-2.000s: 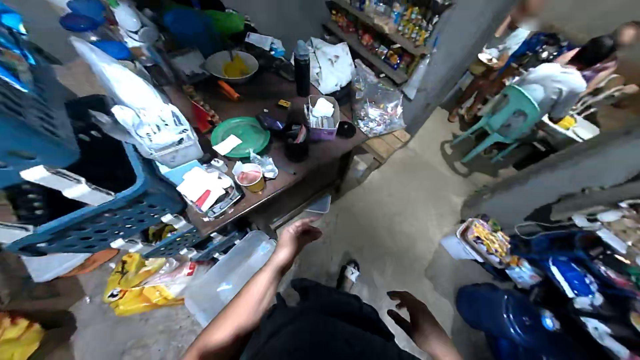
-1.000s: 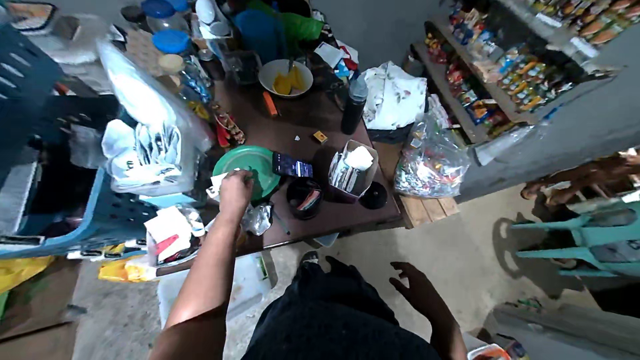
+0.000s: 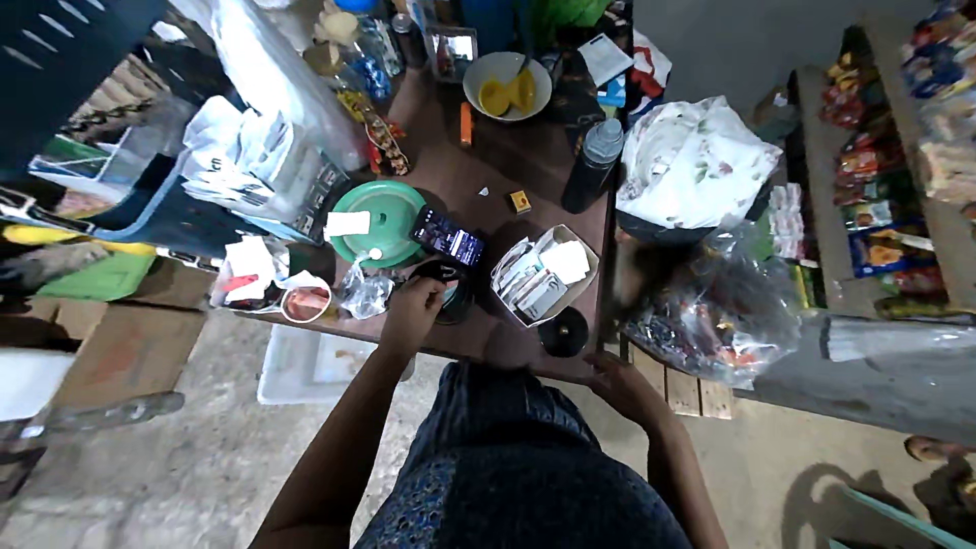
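My left hand (image 3: 415, 309) reaches over the front edge of the dark wooden table (image 3: 457, 171), its fingertips at a dark round container (image 3: 451, 293); whether they grip it I cannot tell. Just behind lies a lit smartphone (image 3: 448, 238), beside a green plastic lid (image 3: 385, 216) with a white paper on it. A clear crumpled plastic bag (image 3: 364, 296) is left of the hand. My right hand (image 3: 610, 375), fingers apart and holding nothing visible, is by the table's front right corner. Near it are a black disc (image 3: 563, 332) and an open box of papers (image 3: 583, 293).
A dark bottle (image 3: 593, 166), a small yellow box (image 3: 520, 202), an orange lighter (image 3: 466, 124) and a white bowl (image 3: 534, 82) stand or lie farther back. Left is a blue plastic basket (image 3: 164, 221). A wooden slatted stand (image 3: 681, 389), a filled plastic bag (image 3: 717, 320) and stocked shelves (image 3: 827, 252) are right.
The view has swung and come nearer to the table. My left hand has moved from the green lid to the dark round container. My right hand has come to the table's front corner.
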